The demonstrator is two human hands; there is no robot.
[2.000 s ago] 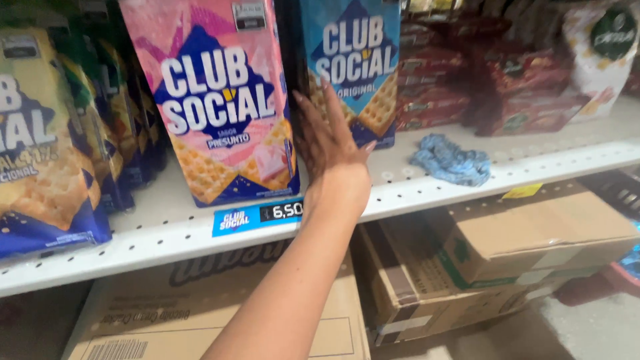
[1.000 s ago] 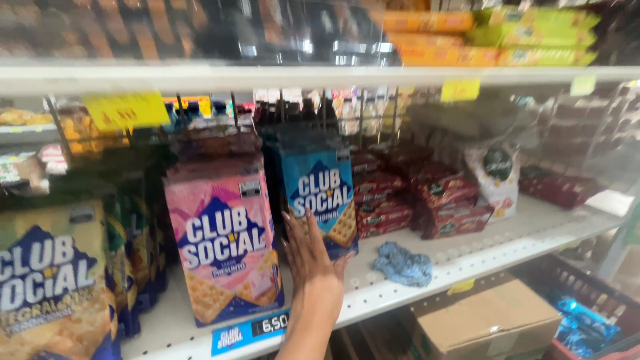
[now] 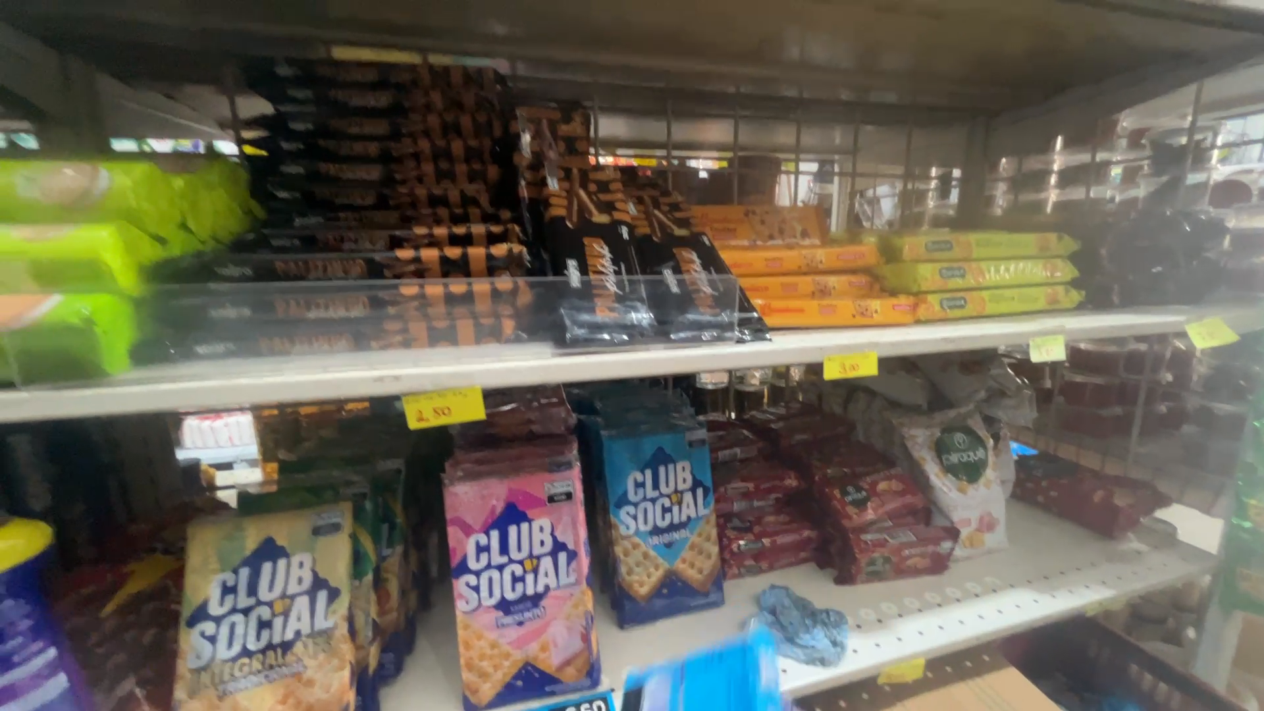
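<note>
Neither of my hands shows in the head view. On the lower shelf stand upright Club Social cracker packs in rows: a beige one (image 3: 265, 612) at the left, a pink one (image 3: 521, 578) in the middle and a blue one (image 3: 664, 523) right of it. A crumpled blue cloth or wrapper (image 3: 802, 624) lies near the shelf's front edge. A blurred light-blue pack (image 3: 703, 676) reaches into view at the bottom edge; what holds it is hidden. Dark red biscuit packs (image 3: 889, 513) are piled to the right, beside a white bag (image 3: 960, 484).
The upper shelf (image 3: 632, 365) holds lime-green packs (image 3: 69, 237), stacked black and orange packs (image 3: 395, 197), orange packs (image 3: 810, 286) and yellow-green packs (image 3: 987, 276). A clear plastic guard runs along part of its edge. A cardboard box (image 3: 968, 686) sits below the lower shelf.
The hand that touched the blue cracker pack has left the view. A blurred light-blue pack has come in at the bottom. The view has tilted up and shows more of the upper shelf.
</note>
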